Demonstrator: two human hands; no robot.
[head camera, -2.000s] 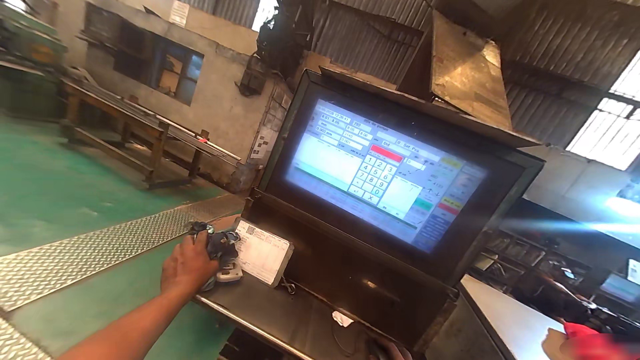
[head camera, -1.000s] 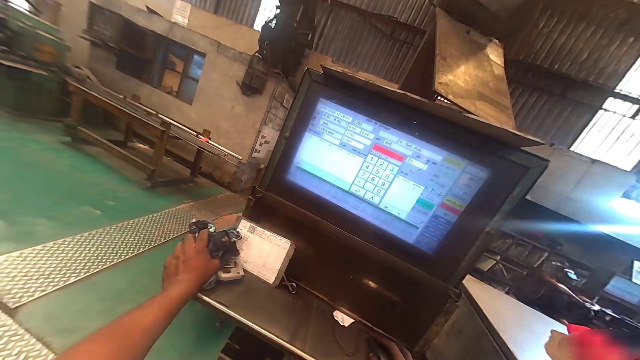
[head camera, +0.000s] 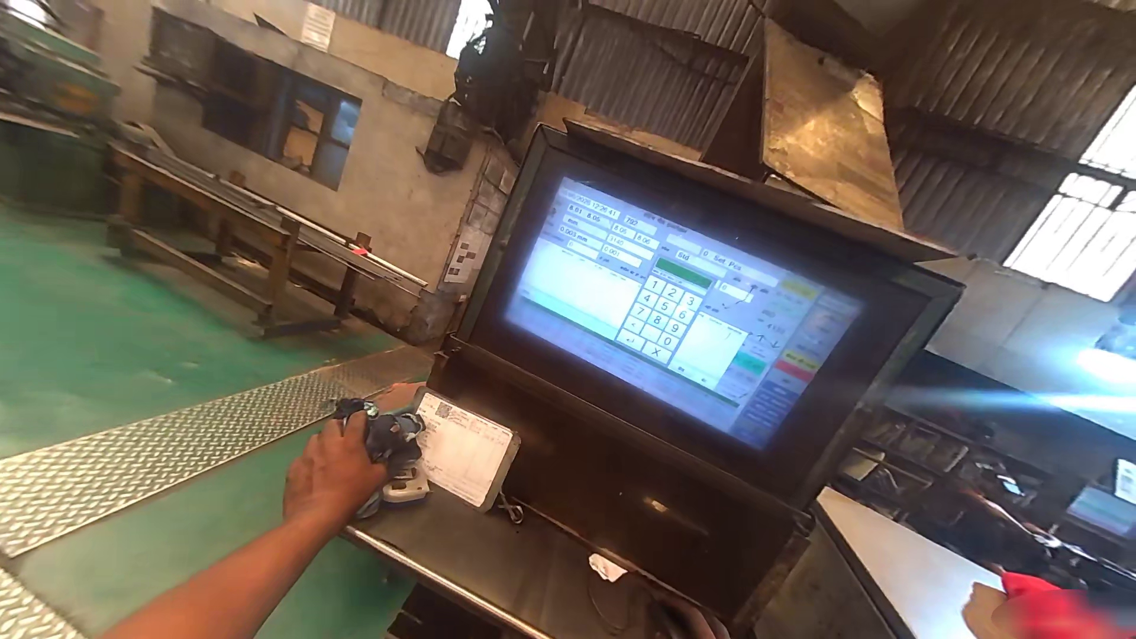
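Note:
My left hand (head camera: 333, 475) is at the left end of a dark metal shelf, its fingers curled over a dark grey device (head camera: 390, 435) whose exact kind I cannot tell. Beside the device, a printed sheet (head camera: 466, 448) on a block leans against the console's front. Above is a large monitor (head camera: 683, 311) in a dark metal housing, lit with a number keypad and data fields. At the bottom edge, what may be my right hand (head camera: 701, 619) shows only as a dim, cut-off shape by a dark object; its hold is unclear.
A crumpled white scrap (head camera: 607, 568) and a cable lie on the shelf (head camera: 524, 555). At the lower right, another person's hand (head camera: 983, 612) with a red sleeve is over a pale tabletop (head camera: 879, 550). Checkered metal plate (head camera: 177, 453) crosses the green floor. A long bench (head camera: 284, 226) stands by the wall.
The bar above the keypad on the monitor has turned from red to green. My left hand has stayed on the device.

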